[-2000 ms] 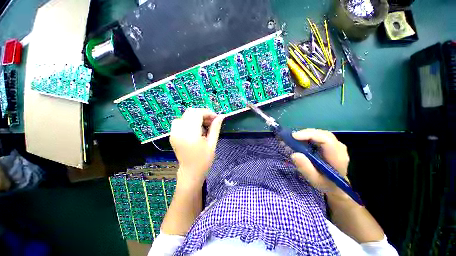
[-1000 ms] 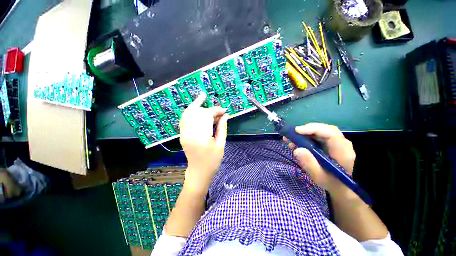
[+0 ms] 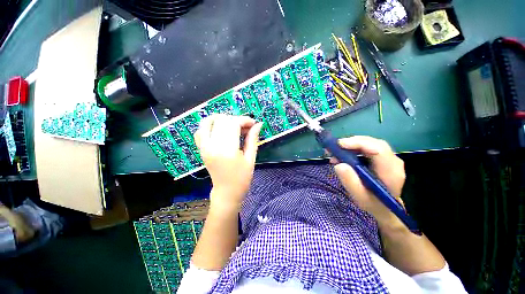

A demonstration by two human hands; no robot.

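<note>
A long green PCB panel (image 3: 230, 109) with pale edge rails lies tilted at the bench's front edge. My right hand (image 3: 373, 175) holds the dark blue soldering iron (image 3: 360, 166); its metal tip points at the panel, right of centre. My left hand (image 3: 227, 150) is over the panel's front rail, thumb and forefinger pinched together. The solder wire between those fingertips is too thin to make out clearly; a pale loop shows below the panel by the hand. The solder reel (image 3: 117, 90) with a green rim stands left of the black plate (image 3: 213, 57).
Thin yellow rods (image 3: 347, 72), a slim dark tool (image 3: 393, 83), a tin of silvery scraps (image 3: 393, 22) and a sponge tray (image 3: 440, 28) are right. A black station (image 3: 492, 92) is far right. Cardboard (image 3: 69, 166) is left, stacked panels (image 3: 167, 247) below, another person's arm (image 3: 20, 227) lower left.
The view has shifted, showing more of the round black grille and the station. My left hand's raised finger has folded back down. The iron tip stays over the right part of the panel.
</note>
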